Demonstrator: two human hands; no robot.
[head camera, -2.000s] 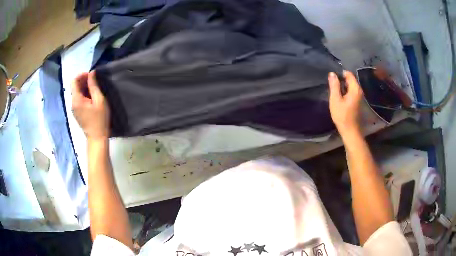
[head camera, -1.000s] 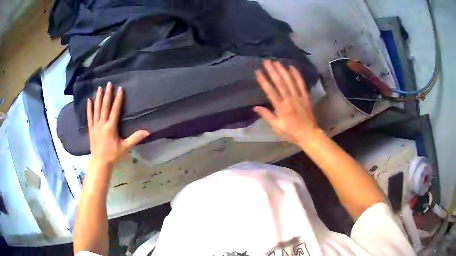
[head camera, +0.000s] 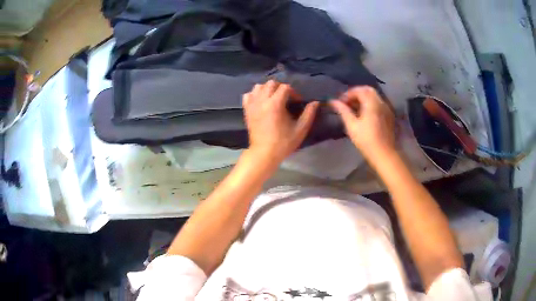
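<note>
A dark grey garment piece (head camera: 182, 88) lies over a padded pressing board (head camera: 104, 120), whose rounded end shows at the left. A long seam runs along the cloth. My left hand (head camera: 273, 117) is on the cloth right of the middle, thumb and fingers curled at the seam. My right hand (head camera: 369, 117) is close beside it, thumb and fingertips pinched at the same seam. The bit of cloth between the fingertips is small and blurred. A steam iron (head camera: 441, 132) with an orange-brown handle stands at the right, untouched.
More dark garment cloth is heaped at the back (head camera: 276, 29). Pale cloth (head camera: 205, 157) hangs below the board over the stained white table (head camera: 153, 191). A hose (head camera: 499, 156) runs right from the iron. A white roll (head camera: 495, 261) is at the lower right.
The garment went from being held up by both hands to lying on the board. My left hand has moved right along it, and both hands went from flat to curled fingertips at the seam.
</note>
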